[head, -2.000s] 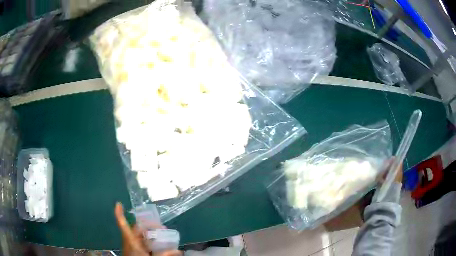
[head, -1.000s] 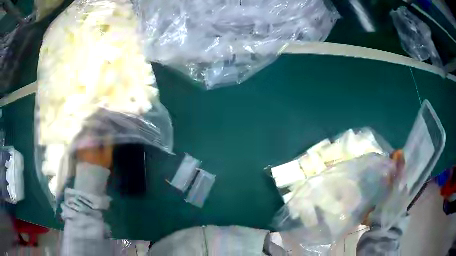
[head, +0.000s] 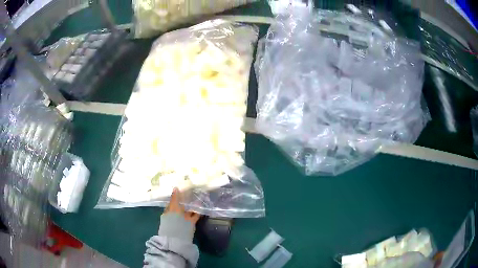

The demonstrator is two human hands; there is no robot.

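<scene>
A large clear bag of cream-white parts (head: 183,115) lies on the green bench. My left hand (head: 180,205) is at its lower edge, index finger on the plastic; whether it grips is hidden. A dark smartphone (head: 216,235) lies right of that wrist, partly under the bag's edge. Two small clear plastic pieces (head: 266,245) lie further right. At the lower right, a small bag of cream parts (head: 390,251) is cut off by the frame. Beside it a clear plastic box (head: 457,243) stands tilted, with my right hand (head: 438,256) between them, only a bit of finger showing.
A crumpled bag of clear plastic pieces (head: 340,94) lies at the back right. A small open tub of white parts (head: 72,184) is on the left, beside wrapped blister trays (head: 31,167). Another bag of cream parts (head: 178,14) is at the back. A red object (head: 62,239) is below the bench edge.
My left hand has let the lifted bag edge down flat, partly over the smartphone. The view has shifted; my right hand, small bag and box now sit at the lower right edge.
</scene>
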